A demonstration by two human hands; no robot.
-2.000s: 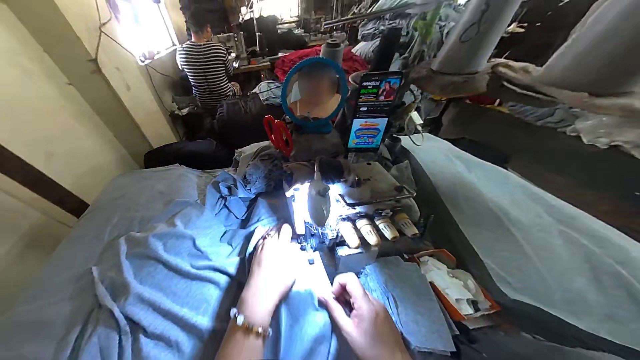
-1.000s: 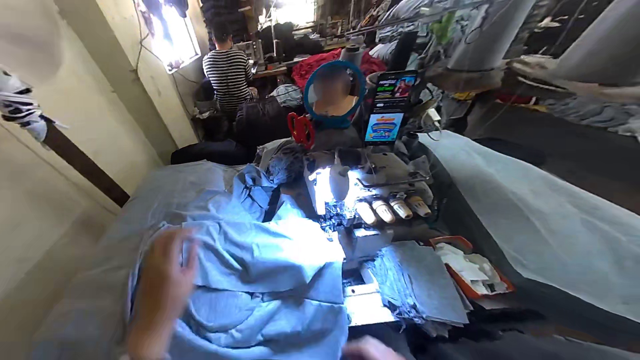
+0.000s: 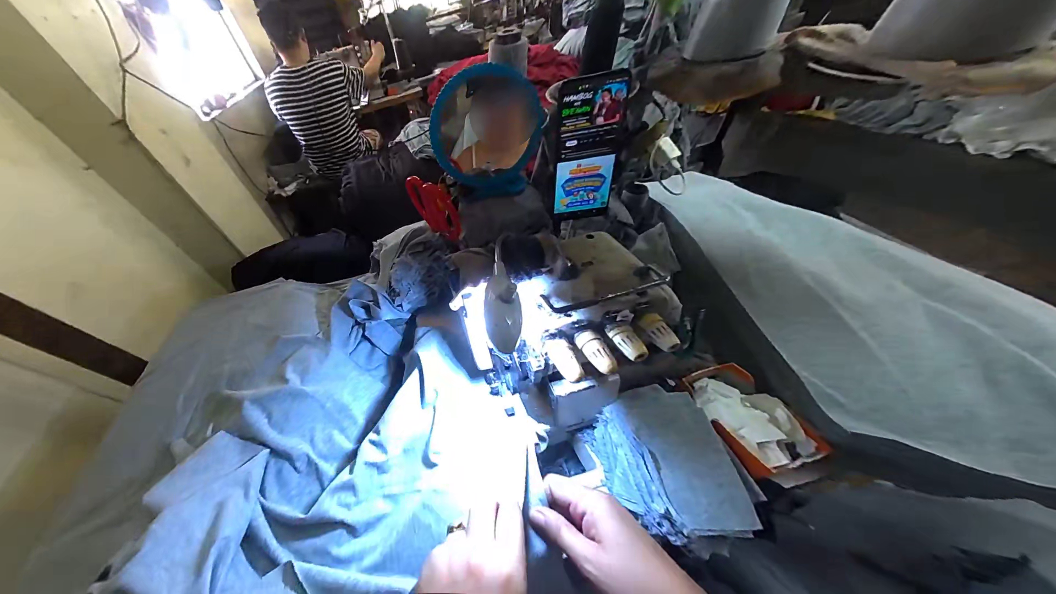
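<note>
Light blue-grey knit fabric (image 3: 330, 462) lies in folds left of and in front of an overlock sewing machine (image 3: 610, 272), whose lamp glares on the cloth by the presser foot. My left hand (image 3: 478, 549) rests on the fabric near its right edge, a ring on one finger; its fingertips are washed out by the light. My right hand (image 3: 598, 528) pinches that edge between thumb and fingers, just right of my left hand. Several cream tension dials (image 3: 596, 351) line the machine's front. A stack of cut grey fabric pieces (image 3: 685, 462) sits right of the needle area.
An orange box (image 3: 747, 421) holds white scraps. Behind the machine stand a blue-framed round mirror (image 3: 488, 124), red-handled scissors (image 3: 433, 208) and a phone (image 3: 586, 144). Pale cloth (image 3: 891, 330) covers the surface at right. A person in a striped top (image 3: 309, 107) sits farther back at left.
My left hand has moved right from the left part of the fabric to its edge. My right hand, barely in view a second ago, now pinches the edge. The fabric has been shifted and refolded.
</note>
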